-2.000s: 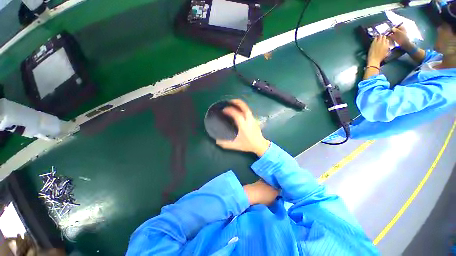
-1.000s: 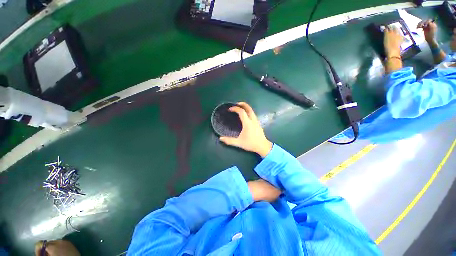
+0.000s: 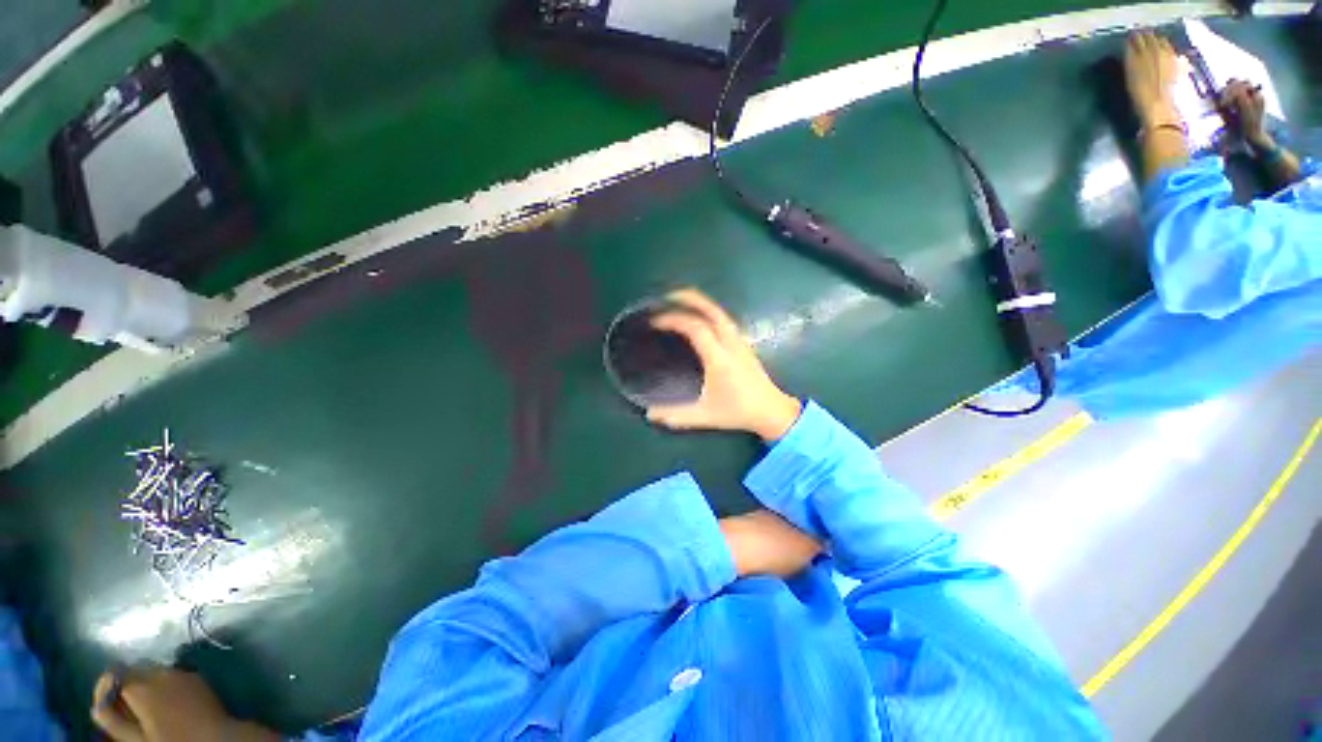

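Observation:
A round dark screw tray [image 3: 650,358] with a speckled surface lies on the green bench. My right hand [image 3: 713,370] holds it by its right side, fingers at the upper edge and thumb at the lower edge. Part of the tray is under the hand. Whether screws lie in it is too small to tell. My left forearm crosses under my right sleeve. Only the bare left wrist shows, and the left hand is hidden. A black electric screwdriver [image 3: 848,254] lies on the bench beyond the tray, its bit pointing right.
A black inline box [image 3: 1025,297] with a white band and cord lies right. Metal parts [image 3: 177,507] lie left. Black tablet units [image 3: 142,163] sit beyond the pale rail [image 3: 609,167], beside a white post [image 3: 109,297]. A hand [image 3: 167,707] shows lower left; a neighbour works upper right.
My right hand stays on the tray. The unit at the lower left edge is out of view, and a hand shows there. The right neighbour's hands have moved. The view has shifted slightly.

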